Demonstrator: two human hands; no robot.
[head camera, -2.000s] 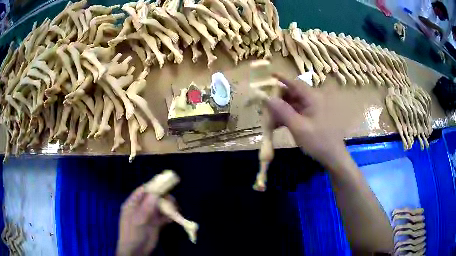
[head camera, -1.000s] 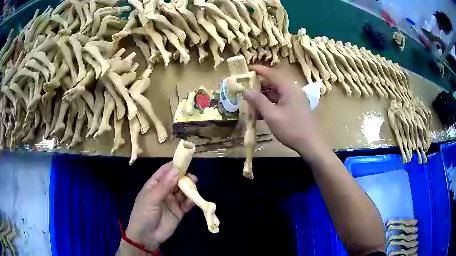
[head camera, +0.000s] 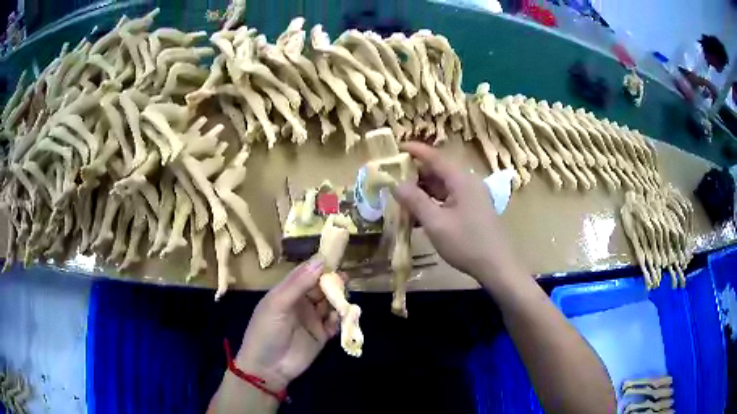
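Note:
My left hand (head camera: 292, 323), with a red string at the wrist, holds a beige bent leg (head camera: 339, 303) by its middle, hip end up and foot pointing down. My right hand (head camera: 452, 206) holds a beige leg assembly (head camera: 397, 218) by its upper part, over the bench; a blocky piece shows at the top and one leg hangs down with its foot at the bench edge. The two pieces are apart. The small yellowish box (head camera: 311, 226) with a red spot and a white oval cap (head camera: 370, 194) stand behind them, partly hidden.
A large loose leg pile (head camera: 121, 154) covers the bench's left. Leg pairs (head camera: 558, 141) lie in rows along the back and right. A white pointed bottle (head camera: 501, 187) is beside my right hand. Blue bins (head camera: 590, 297) stand below the bench edge. A person (head camera: 711, 61) is at the far right.
My left hand has moved up and right, bringing its leg nearer the leg assembly and the box. My right hand has moved left from its first position. The view has tilted up slightly.

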